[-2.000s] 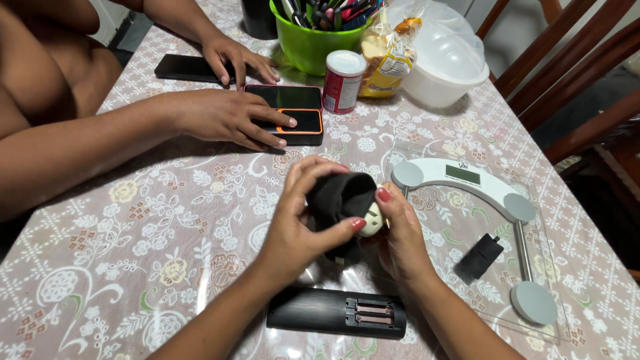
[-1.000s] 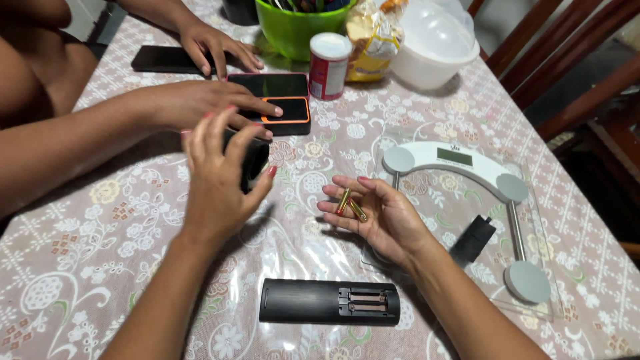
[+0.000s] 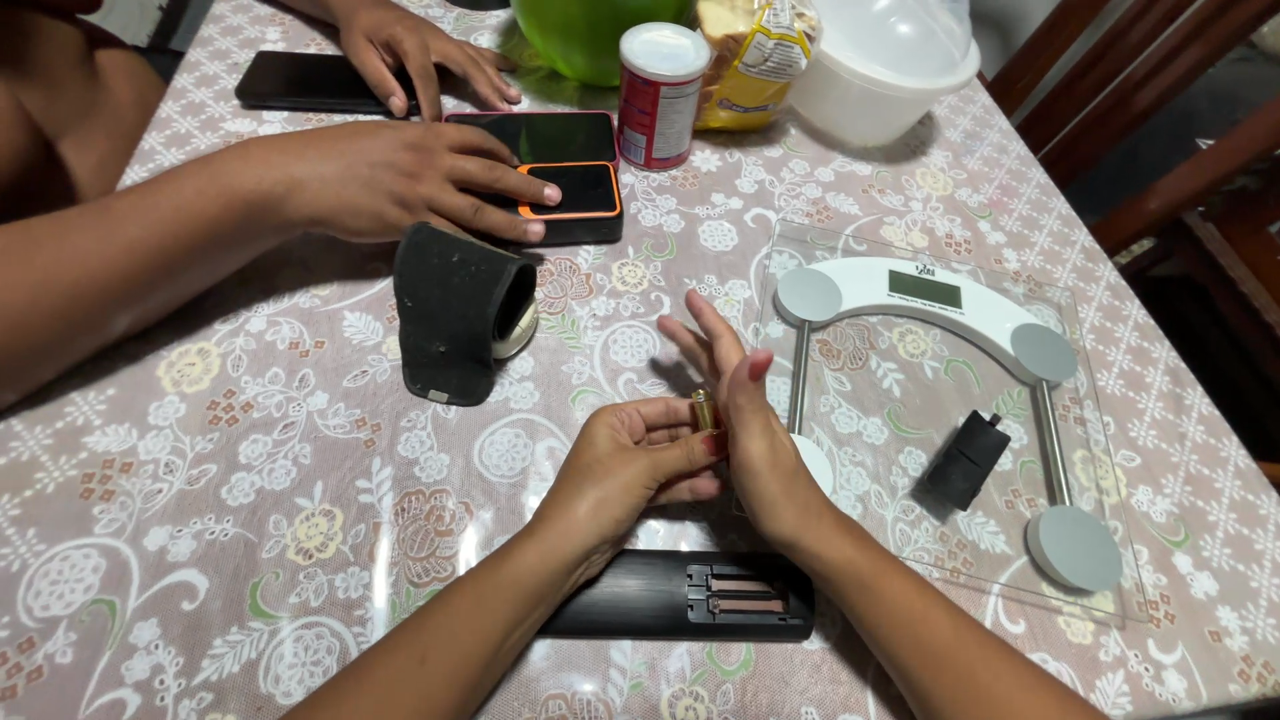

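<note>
My left hand point(image 3: 640, 465) pinches small gold-coloured batteries point(image 3: 706, 410) between thumb and fingers, against the palm side of my right hand point(image 3: 755, 440), whose fingers are raised and spread. How many batteries are there is hidden. Just below both hands lies a black remote control point(image 3: 680, 595), back up, with its battery compartment uncovered and no batteries in it. A black battery cover point(image 3: 968, 460) rests on the glass bathroom scale point(image 3: 910, 285) to the right. A black fabric-like holder point(image 3: 455, 315) stands at the left, with a cream-coloured round object point(image 3: 517, 335) partly inside.
Another person's hands point(image 3: 400, 180) rest at the upper left on a black phone point(image 3: 320, 82) and an orange-rimmed device point(image 3: 575, 190). Behind are a red can point(image 3: 660, 100), a bread bag point(image 3: 755, 65), a green bowl point(image 3: 575, 35) and a white plastic bowl point(image 3: 880, 90). A wooden chair point(image 3: 1150, 110) stands at the right.
Both my hands held the black holder at first. My left hand has let it go at the left and moved to my right hand, which held the batteries in its open palm one second ago.
</note>
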